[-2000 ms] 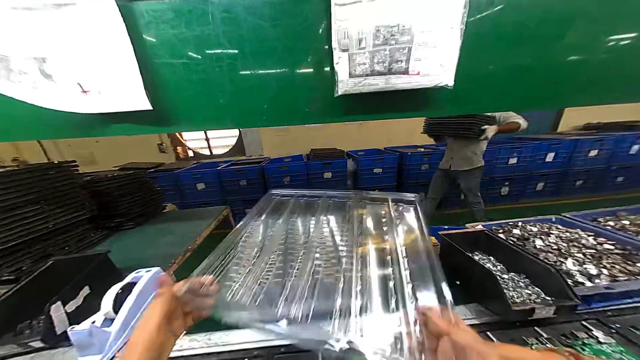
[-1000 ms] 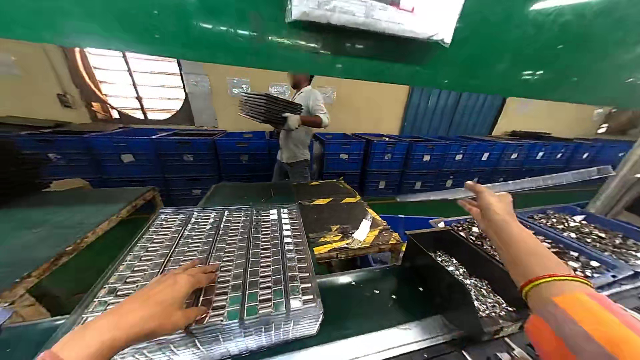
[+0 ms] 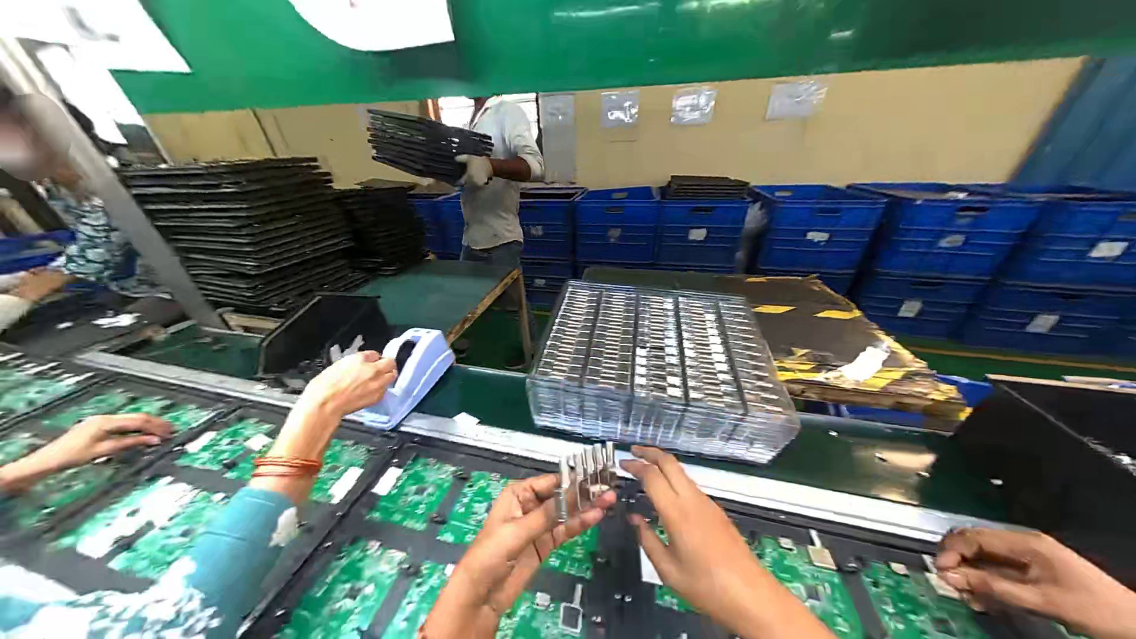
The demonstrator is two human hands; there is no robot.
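My left hand [image 3: 532,532] holds a small row of thin metal parts [image 3: 586,479] upright between thumb and fingers. Close to its right, my right hand [image 3: 688,532] has its fingers apart, and nothing shows in it. Both hands are above green circuit boards [image 3: 346,590] lying in black trays. Beyond them a stack of clear plastic trays [image 3: 661,413] holds rows of small metal parts. At the left, a co-worker's hand [image 3: 355,386] touches a light-blue tape dispenser [image 3: 417,373].
Other people's hands are over the boards at far left [image 3: 115,439] and far right [image 3: 1021,568]. A metal rail [image 3: 497,439] runs along the bench. Behind stand a black bin [image 3: 324,328], stacked black trays [image 3: 240,231], blue crates [image 3: 816,235] and a person [image 3: 501,177] carrying black trays.
My left hand has left the tray stack and now holds metal parts. The clear tray that was in my right hand a second ago is out of it. The view has swung left.
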